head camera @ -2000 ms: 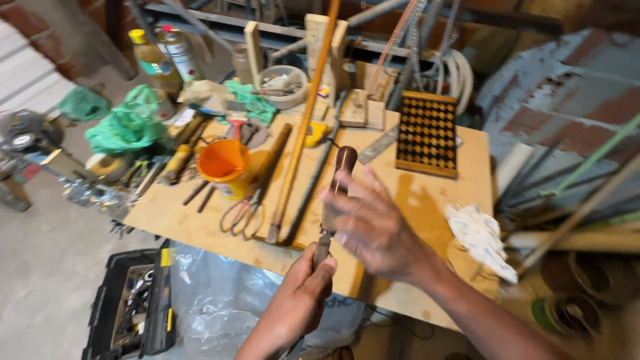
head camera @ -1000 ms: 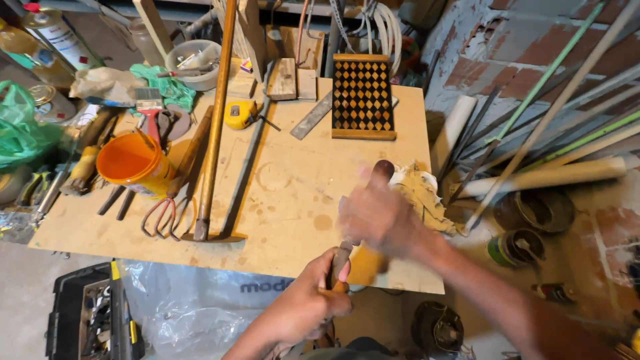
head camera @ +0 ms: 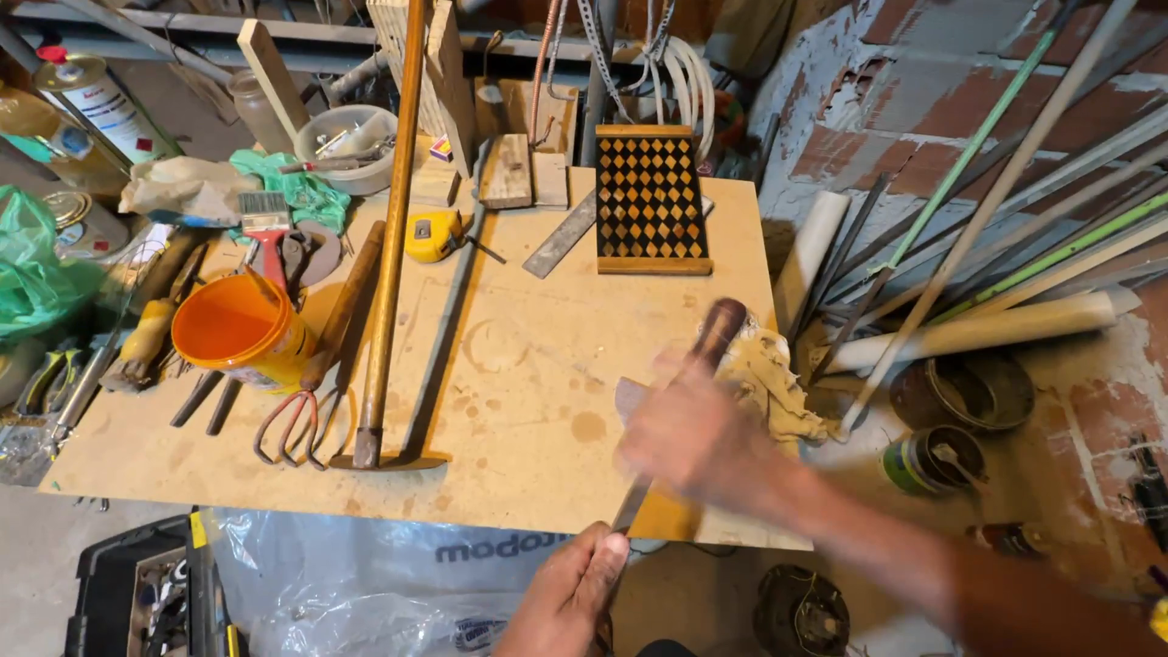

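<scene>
A long tool with a dark wooden handle (head camera: 721,327) and a narrow metal blade (head camera: 631,504) slants over the table's front right part. My left hand (head camera: 579,579) grips its lower end, just off the front edge. My right hand (head camera: 689,438), blurred, is closed around the middle of the tool; a grey piece (head camera: 630,398), perhaps sandpaper, shows at its fingers. A tan cloth (head camera: 762,379) lies beside the handle.
On the plywood table (head camera: 547,338) lie a long-handled hoe (head camera: 394,255), a hand cultivator (head camera: 294,424), an orange bucket (head camera: 242,328), a yellow tape measure (head camera: 432,235) and a diamond-patterned board (head camera: 651,199). Poles (head camera: 995,210) lean at the right; an open toolbox (head camera: 137,584) sits below.
My right hand was over the tool in both earlier frames, blurred there too; my left hand has stayed at its lower end. The view has shifted.
</scene>
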